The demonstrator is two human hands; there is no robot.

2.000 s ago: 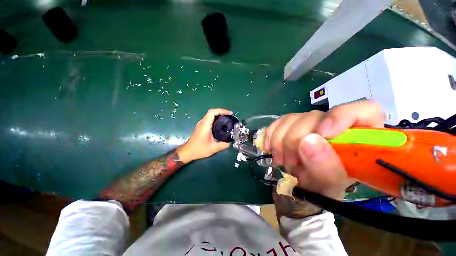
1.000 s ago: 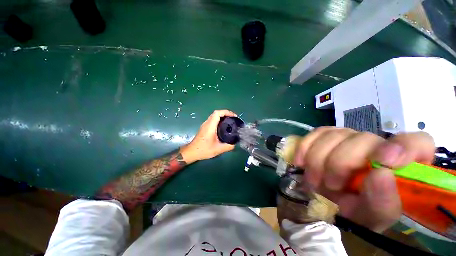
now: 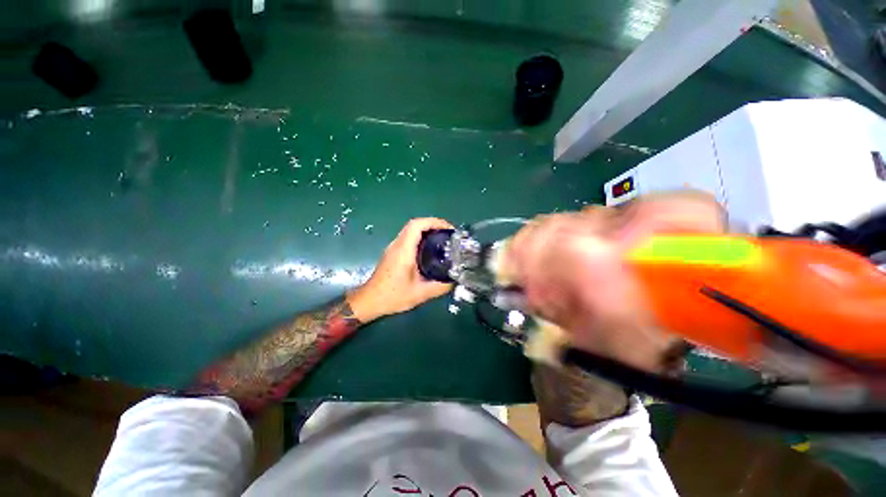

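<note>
My left hand point(image 3: 398, 272) holds a black cylindrical housing point(image 3: 435, 255) upright on the green belt, its round end facing up. My right hand point(image 3: 607, 277) is wrapped around the orange electric screwdriver point(image 3: 777, 296), which is blurred and has a yellow-green lever. The silver screw-feed head point(image 3: 471, 260) is at the right side of the housing's top; whether it touches is unclear. A thin clear feed tube point(image 3: 500, 222) curves above the nose. A thick black cable point(image 3: 680, 390) runs below the tool.
Tiny silver screws point(image 3: 340, 175) lie scattered on the green belt point(image 3: 146, 233). Three black housings point(image 3: 537, 89) lie along its far side. A white metal post point(image 3: 641, 82) stands at the upper right. A white screw feeder box point(image 3: 787, 165) with a red-lit switch is at the right.
Since one second ago, my right hand and the screwdriver have moved left and up, closer to the housing. The far housings have shifted right. My left hand has barely moved.
</note>
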